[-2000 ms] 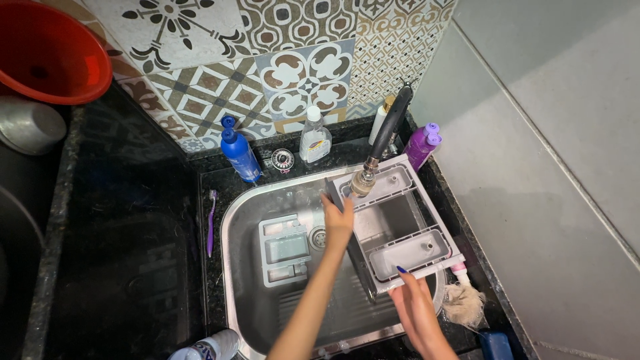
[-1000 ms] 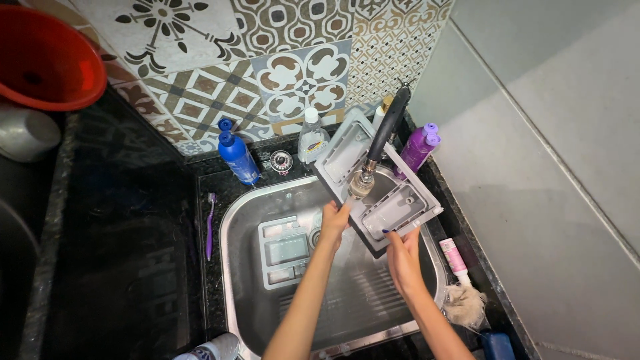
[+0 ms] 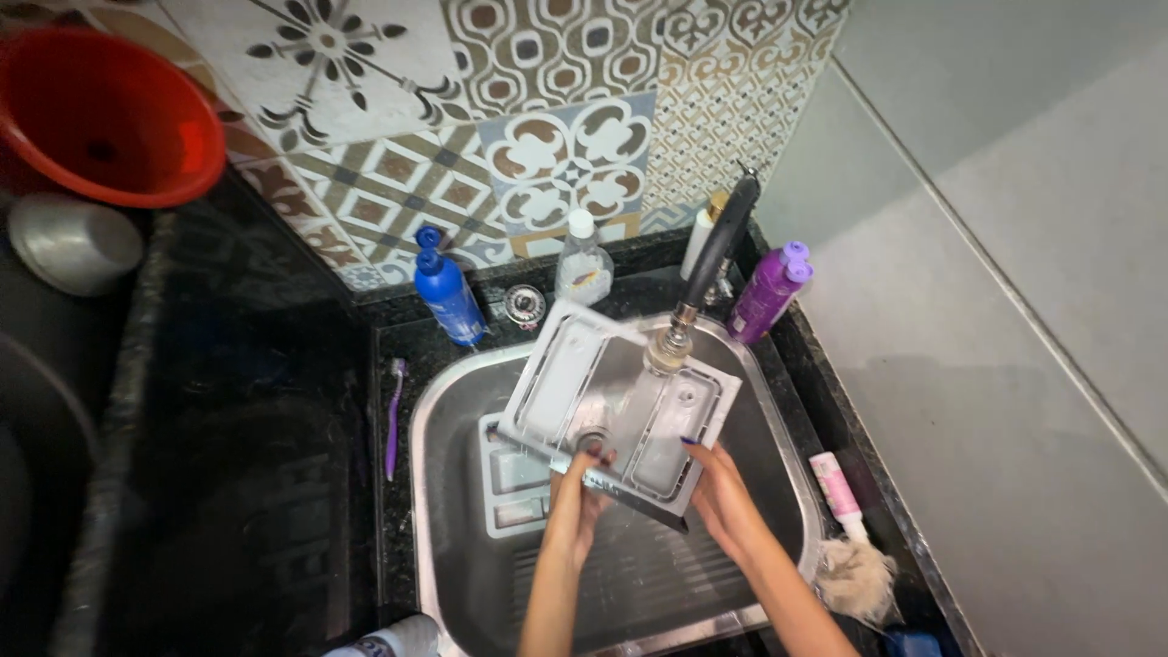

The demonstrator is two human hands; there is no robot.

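Observation:
A light grey plastic compartment tray (image 3: 558, 383) is held tilted over the stainless steel sink (image 3: 438, 593), beneath the faucet's spray head (image 3: 669, 351). My left hand (image 3: 584, 493) grips its dark-edged near side, and my right hand (image 3: 721, 493) grips its right side near the corner. Water seems to run onto the tray between its two long side compartments. A smaller grey plastic tray (image 3: 489, 479) lies in the sink at the left, partly hidden behind the held one. The sink drain (image 3: 593, 440) shows through the middle of the held tray.
Behind the sink stand a blue bottle (image 3: 449, 297), a metal strainer (image 3: 525, 306), a clear bottle (image 3: 584, 265) and purple bottles (image 3: 768, 292). A purple toothbrush (image 3: 394, 420) lies left. At right are a pink-and-white bottle (image 3: 837, 493) and a beige fibrous bundle (image 3: 858, 579). A red basin (image 3: 109, 119) sits upper left.
The held tray has turned and moved left and nearer under the faucet; both hands still hold it. The smaller tray in the sink stays put.

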